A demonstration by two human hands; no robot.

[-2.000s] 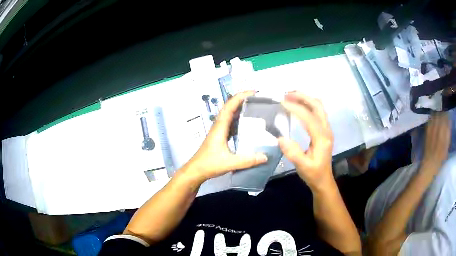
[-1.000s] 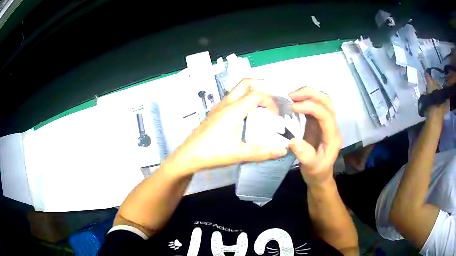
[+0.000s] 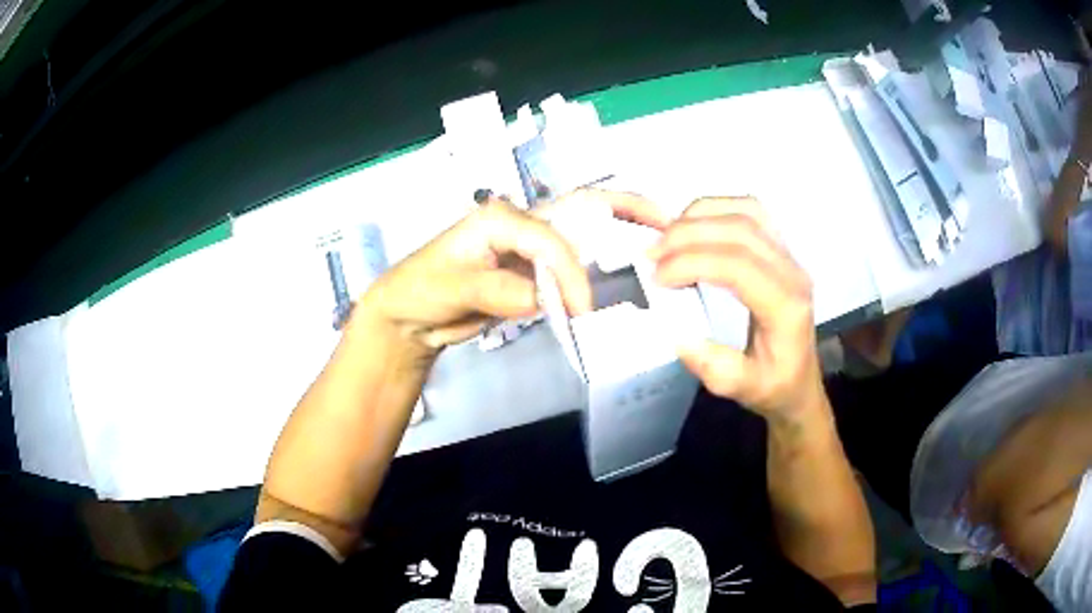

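Note:
A pale blue-grey folding carton (image 3: 637, 419) stands opened between my hands, tilted, at the near edge of the bench. Its upper end faces me, with white flaps and a dark opening. My left hand (image 3: 485, 275) is at the left of that end, its fingers on a raised white flap. My right hand (image 3: 748, 299) grips the carton's right side, fingers over the top, thumb in front. The fingers hide part of the flaps.
A printed carton (image 3: 353, 269) lies left on the white bench (image 3: 180, 383). More cartons (image 3: 527, 156) are behind my hands. Flat cartons (image 3: 898, 156) lie at the right. A seated person (image 3: 1018, 443) is at the right. A dark surface runs beyond the green edge strip (image 3: 719, 90).
My left hand has moved left, from over the carton end to its left flap. The carton end now shows a dark opening. The neighbouring person's arm has shifted.

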